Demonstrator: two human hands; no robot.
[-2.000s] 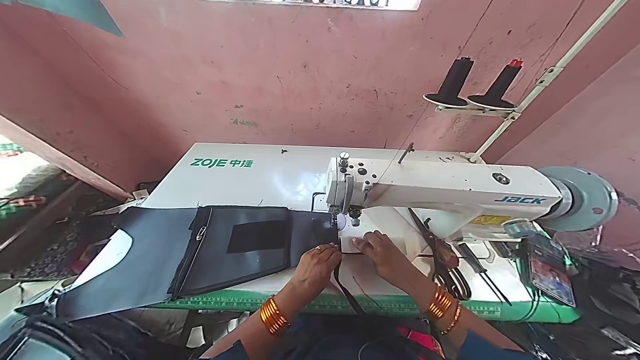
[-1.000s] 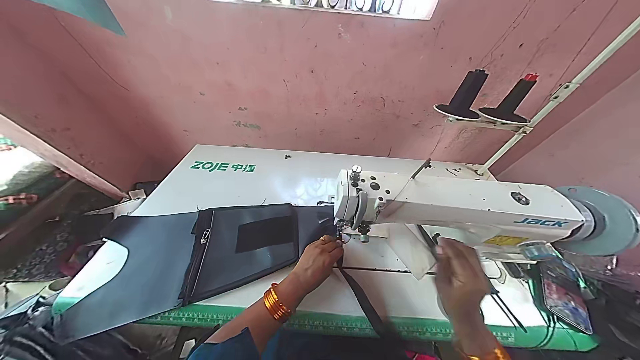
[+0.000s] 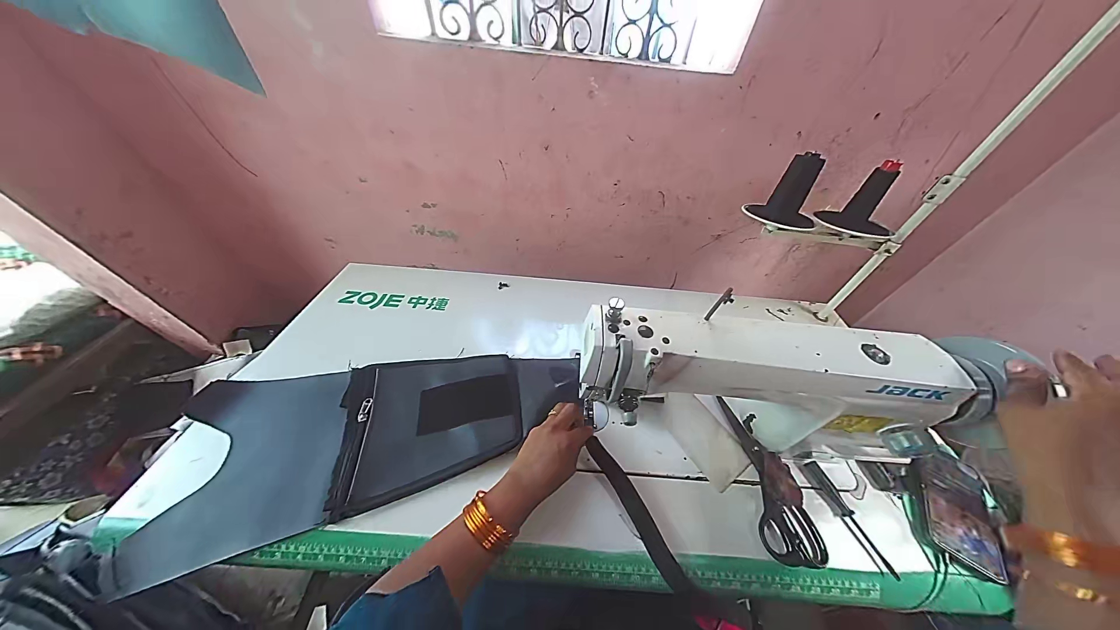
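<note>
A dark fabric panel with a zipper (image 3: 437,420) lies on the white sewing table, its right end at the needle area of the Jack sewing machine (image 3: 787,359). My left hand (image 3: 551,446) pinches the panel's edge beside the presser foot; the fingertips are partly hidden by the machine head. From there a black strip (image 3: 643,516) hangs over the table's front edge. My right hand (image 3: 1054,429), blurred, is at the grey handwheel (image 3: 980,359) at the machine's right end, fingers spread; whether it grips the wheel is unclear.
Black-handled scissors (image 3: 779,499), a thin pointed tool (image 3: 849,521) and a phone (image 3: 962,516) lie right of the needle area. Two black thread cones (image 3: 792,188) stand on a rack behind. A green measuring tape (image 3: 752,573) runs along the front edge; a pink wall stands behind.
My right hand has moved from beside the needle, past the scissors, to the handwheel at the far right. My left hand has stayed by the needle.
</note>
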